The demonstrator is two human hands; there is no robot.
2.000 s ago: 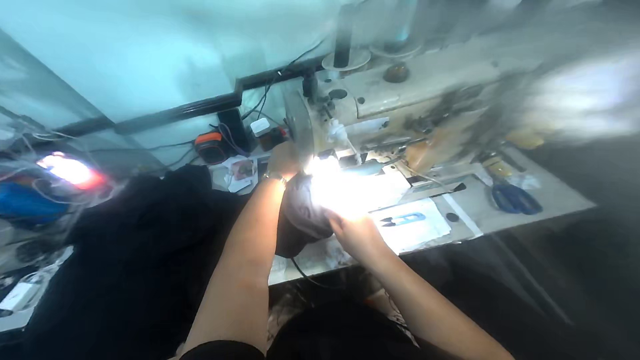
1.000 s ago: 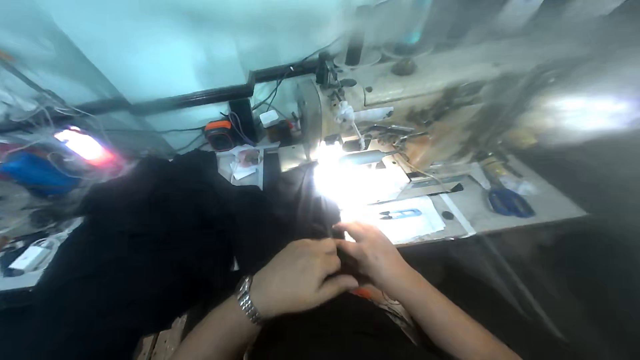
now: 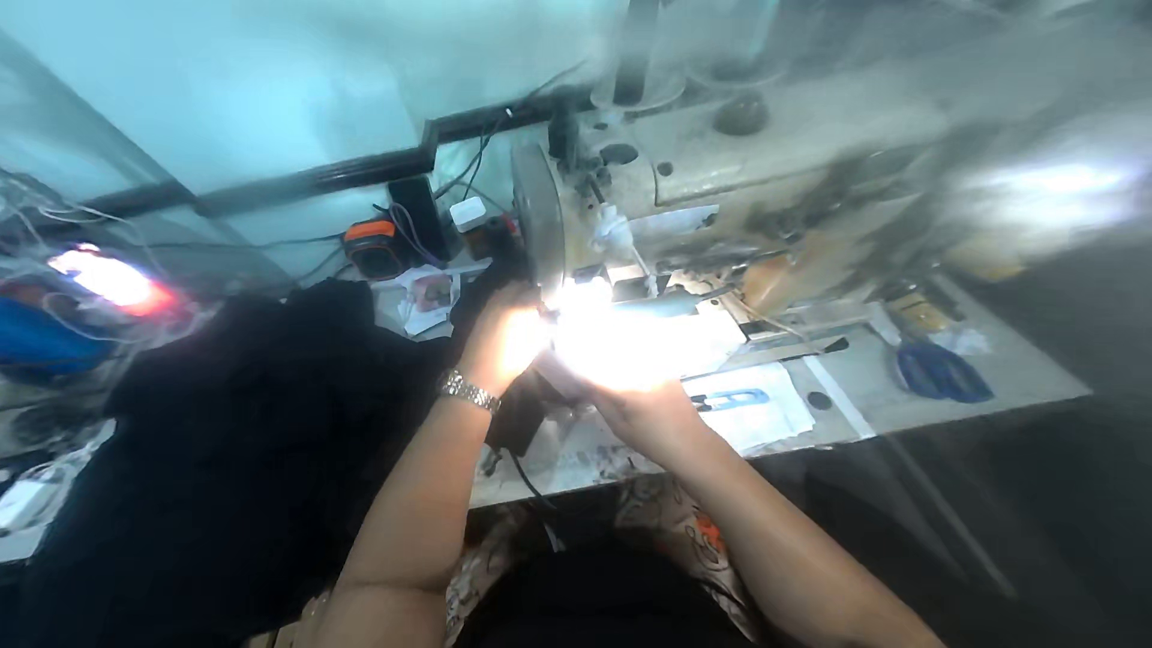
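A sewing machine (image 3: 702, 171) stands across the bench, and a bright glare covers its needle area. My left hand (image 3: 506, 337), with a metal-band watch (image 3: 470, 391) on the wrist, lies on black cloth (image 3: 517, 409) just left of the glare. My right hand (image 3: 643, 414) is at the near side of the glare, its fingertips washed out by the light. Whether either hand grips the cloth cannot be told. A large heap of black fabric (image 3: 243, 468) spreads at the left.
Blue-handled scissors (image 3: 943, 371) lie at the bench's right end. A blue cutter (image 3: 733, 399) rests on white paper (image 3: 765, 427). An orange-and-black tape measure (image 3: 373, 247) sits behind the fabric. A bright lamp (image 3: 112, 277) glows at far left.
Both hands, together near the bench's front edge a second ago, have moved forward to the machine's lit area and now stand apart, the left one farther in.
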